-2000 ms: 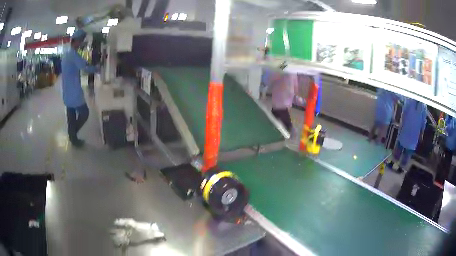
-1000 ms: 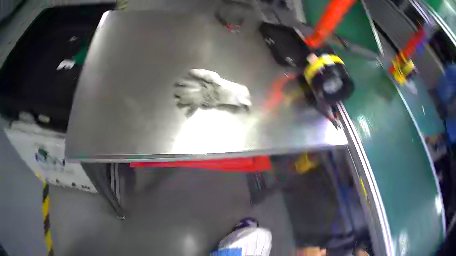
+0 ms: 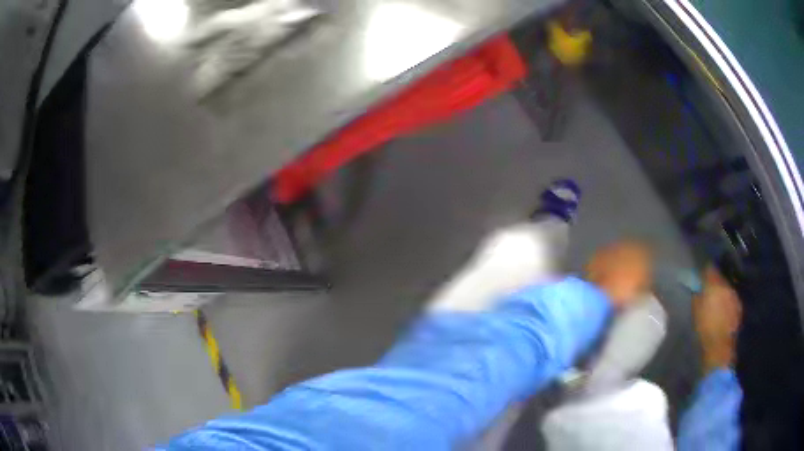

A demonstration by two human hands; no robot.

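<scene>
My left hand (image 3: pixel 621 271), bare and blurred, is at the end of a light blue sleeve (image 3: pixel 441 352), above my whitish-covered legs. My right hand (image 3: pixel 718 315), also bare and blurred, is farther right above a light blue cuff. The hands are apart. A small, pale blue-grey strip (image 3: pixel 688 280) shows between them, close to my right hand; blur hides whether either hand grips it. Whitish-grey gloves (image 3: pixel 247 44) lie crumpled on the steel table (image 3: pixel 167 132) at the upper left, away from both hands.
Red trays or folded sheets (image 3: pixel 405 110) are under the table edge. A dark shoe (image 3: pixel 560 201) rests on the grey floor. The conveyor's pale edge (image 3: pixel 749 106) curves along the right. Yellow-black floor tape (image 3: pixel 218 361) is at the lower left.
The view has swung down from the belt and table to my lap and the floor. Both hands and blue sleeves now show clearly in view, and the table gloves sit at the upper left.
</scene>
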